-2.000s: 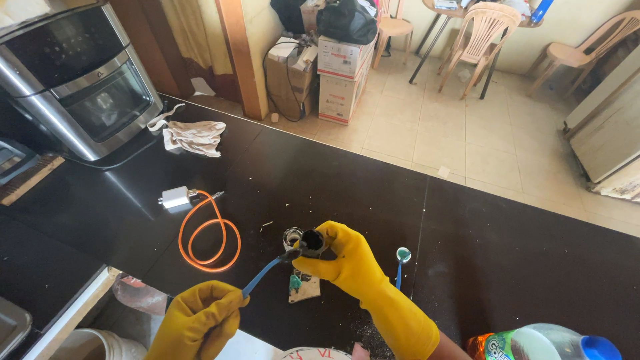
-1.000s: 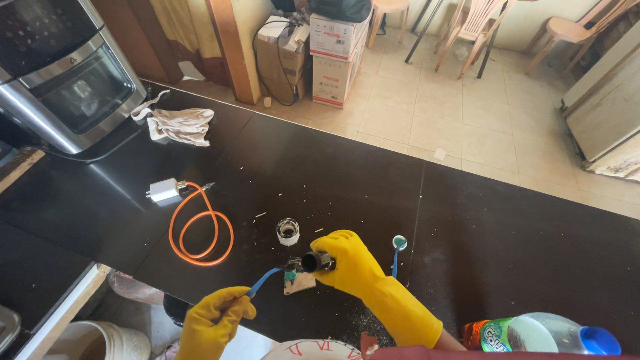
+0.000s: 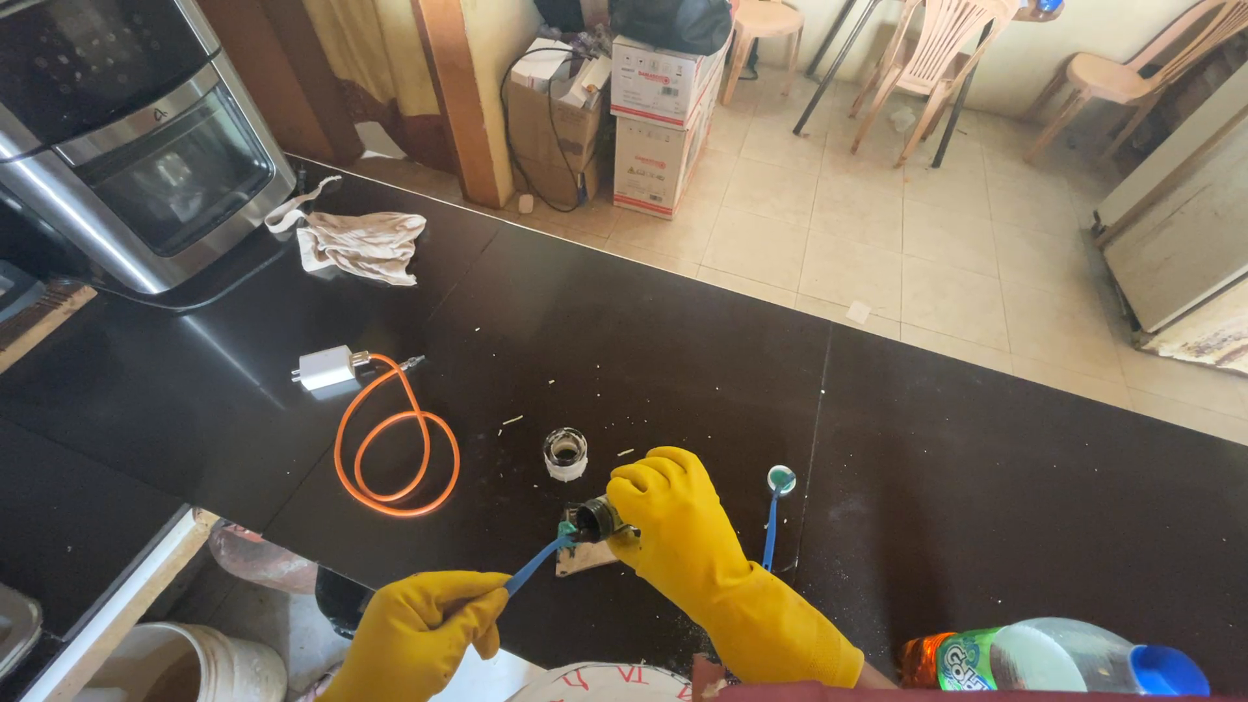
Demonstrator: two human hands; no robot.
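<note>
My left hand (image 3: 424, 624), in a yellow rubber glove, holds the handle of a blue brush (image 3: 536, 567); its head is at the green matter by the mouth of a small dark jar. My gloved right hand (image 3: 673, 517) grips that jar (image 3: 595, 520), tilted with its mouth toward the brush. Under the jar lies a small light board (image 3: 585, 558) with green stuff on it. A second open jar with a whitish outside (image 3: 565, 454) stands just behind. To the right, a blue stick (image 3: 771, 531) rests with its end in a small white cap (image 3: 781, 479) holding something green.
An orange cable with a white charger (image 3: 328, 369) lies left on the dark countertop (image 3: 975, 507). A crumpled cloth (image 3: 361, 244) is beside a steel countertop oven (image 3: 146, 146). A plastic bottle (image 3: 1053, 655) is at front right, a bucket (image 3: 185, 668) below left. Boxes and chairs stand beyond.
Two seconds ago the whitish jar was right beside the jar in my right hand; now it stands apart behind it. The held jar and brush have moved nearer the small board.
</note>
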